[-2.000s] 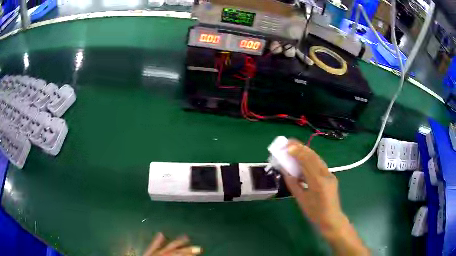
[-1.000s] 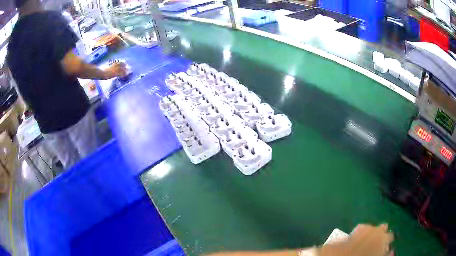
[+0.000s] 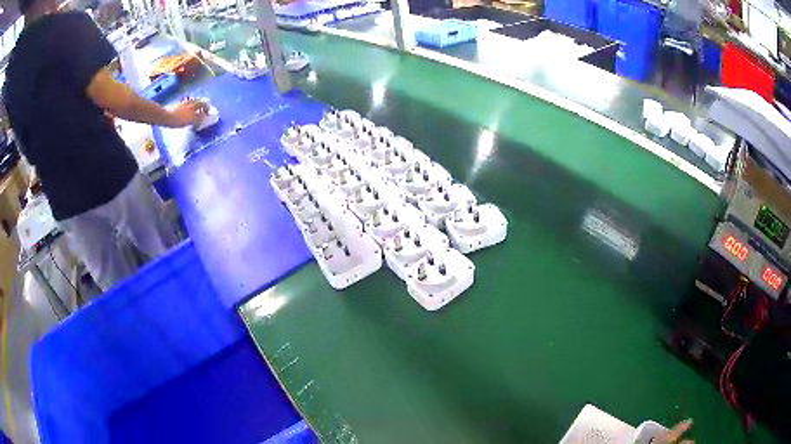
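Note:
White adapters stand in several rows on the green bench, prongs up, the far ends of the rows near the blue sheet. At the bottom right edge, the end of a long white bar shows, cut off by the frame. A smaller white piece, seemingly an adapter, is beside it. Fingertips touch or lie right behind this piece; they look like my left hand, mostly below the frame, so its grip cannot be told. My right hand is out of view.
A blue bin stands at lower left, beside a blue sheet. A person in dark clothes works at far left, one hand on a white item. The meter with red digits and red wires are at right. White pieces lie beyond the bench rim.
The view has swung left from the test bar to the adapter rows. The left forearm, seen across the bottom a second ago, has dropped out; only fingertips show.

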